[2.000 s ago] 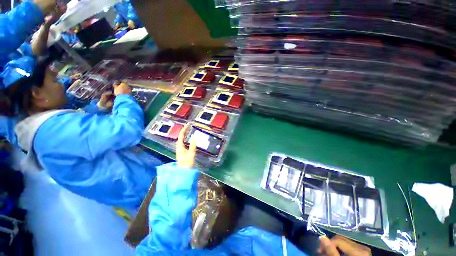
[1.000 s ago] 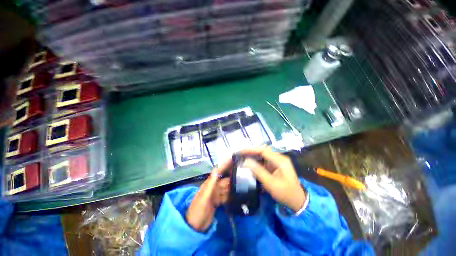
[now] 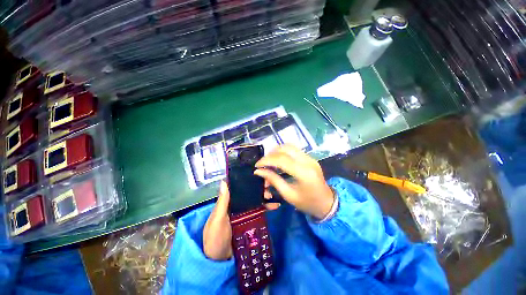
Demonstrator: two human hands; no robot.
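A dark red flip phone [image 3: 251, 246] is open in front of me, its black screen half up and its red keypad half with white digits down. My left hand [image 3: 218, 227] holds it along its left side. My right hand [image 3: 299, 180] is at the right side of the screen half, thumb and index finger close together near its upper right part. Whether the right fingers pinch something is too small to tell. The lens sheet [image 3: 190, 167] with several black-framed windows lies on the green mat just behind the phone.
A blister tray [image 3: 117, 190] with red phones stands left. Stacked trays [image 3: 190, 52] rise behind. A white cloth [image 3: 345, 89], tweezers [image 3: 324, 113], film scraps [image 3: 335, 142] and a bottle [image 3: 369, 47] are at right. A yellow-orange tool [image 3: 395, 182] lies by the bin of film waste [image 3: 447, 210].
The phone was reached for in the tray, then held closed or edge-unclear in both hands. Now it is open, keypad showing. The view has swung right from the tray.
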